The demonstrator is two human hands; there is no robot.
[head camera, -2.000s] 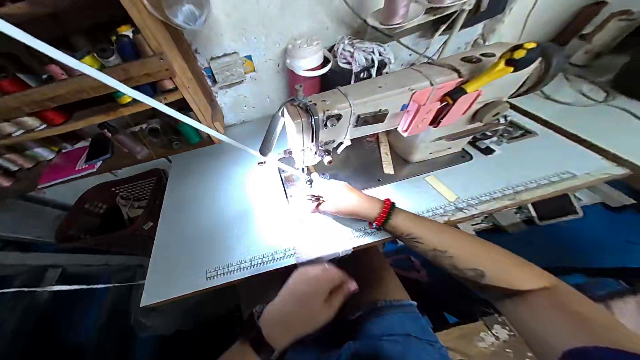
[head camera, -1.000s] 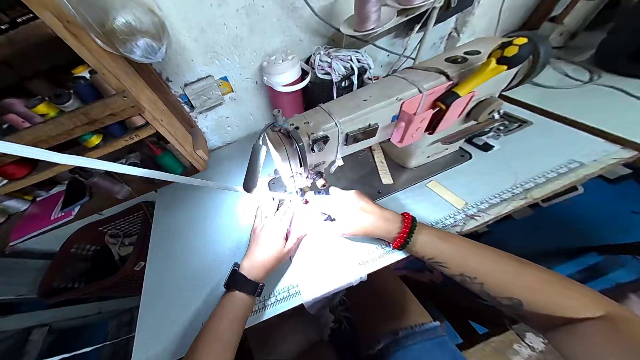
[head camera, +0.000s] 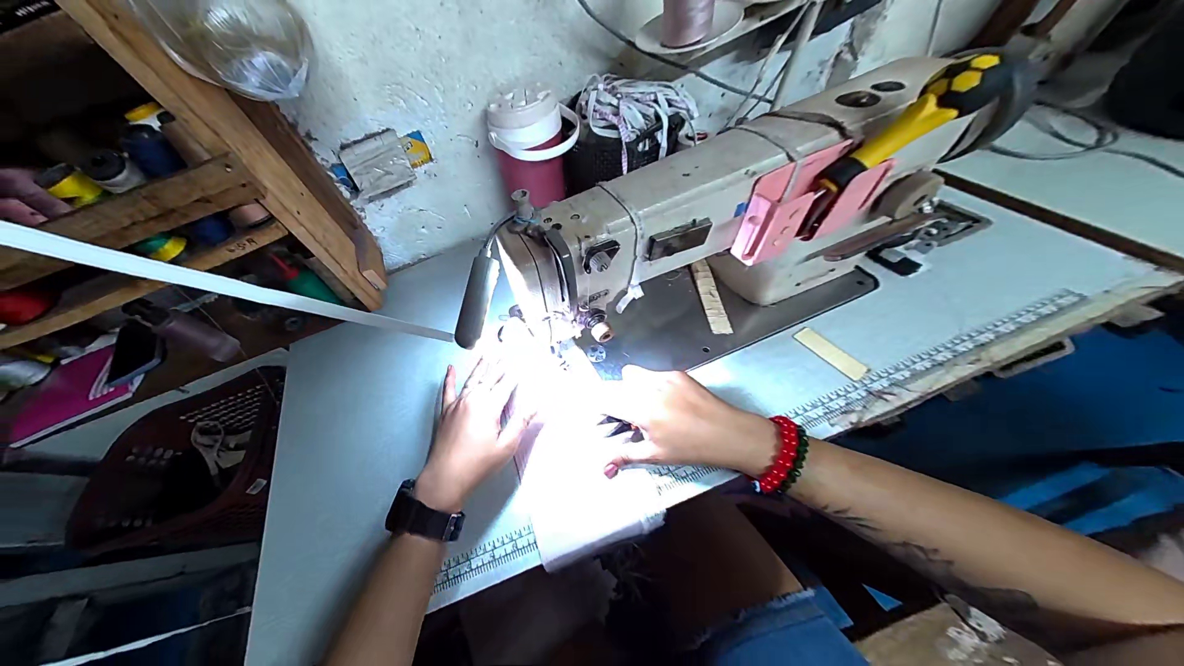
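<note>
My left hand (head camera: 472,430), fingers spread, lies on the left edge of a pale fabric piece (head camera: 583,509) in front of the sewing machine's needle area. The fabric hangs over the table's front edge. My right hand (head camera: 680,421) rests on the fabric's right side, with a small dark tool, perhaps thread snippers, held under its curled fingers. Both hands are just before the head of the industrial sewing machine (head camera: 546,268). Strong lamp glare hides the needle, presser foot and fingertips. A white tape (head camera: 231,285) runs from the left to the machine head.
A wooden thread rack (head camera: 268,185) and a dark red basket (head camera: 176,472) stand at left. A pink jug (head camera: 532,153) is by the wall. A pink holder (head camera: 786,203) with a yellow-handled tool (head camera: 888,134) is tied to the machine. A measuring tape (head camera: 925,356) lines the table's front edge.
My left hand has moved from in front of the table onto the fabric near the needle area. My right hand stays beside the machine head.
</note>
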